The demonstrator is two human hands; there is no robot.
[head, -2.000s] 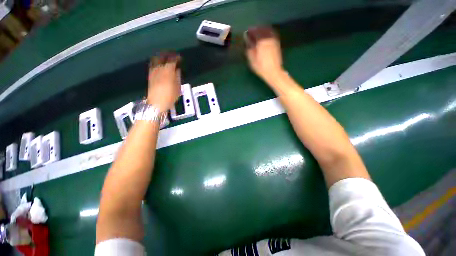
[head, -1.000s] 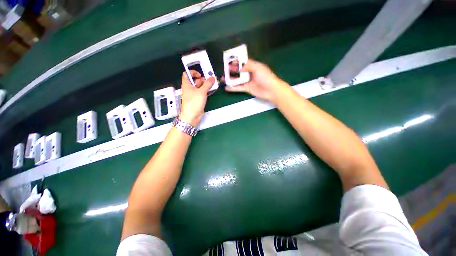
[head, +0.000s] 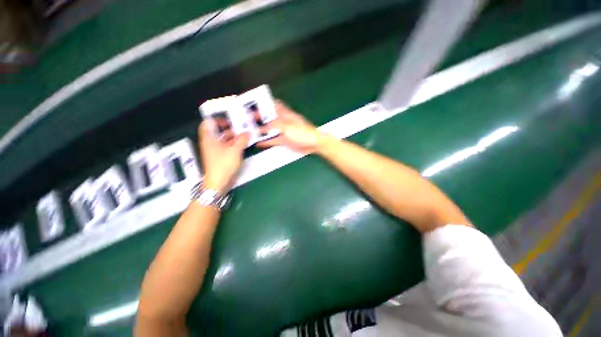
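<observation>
My left hand (head: 223, 153) grips one white plastic housing (head: 212, 106) by its lower part. My right hand (head: 292, 129) grips a second white housing (head: 265, 97) from its right side. The two housings are side by side, touching or nearly so, above the belt near the white rail. Fingers show through their rectangular windows. The image is blurred, so fine details do not show. A silver wristwatch (head: 210, 196) is on my left wrist.
Several white housings (head: 140, 170) stand in a row along the white edge rail (head: 132, 216) to the left. A grey-white post (head: 422, 56) rises from the rail at the right. The dark green belt (head: 329, 76) lies beyond the rail, the glossy green worktop (head: 296, 263) nearer me.
The two held housings have come together and both hands have moved left in the picture. The view has shifted, and the row of housings sits lower and looks larger.
</observation>
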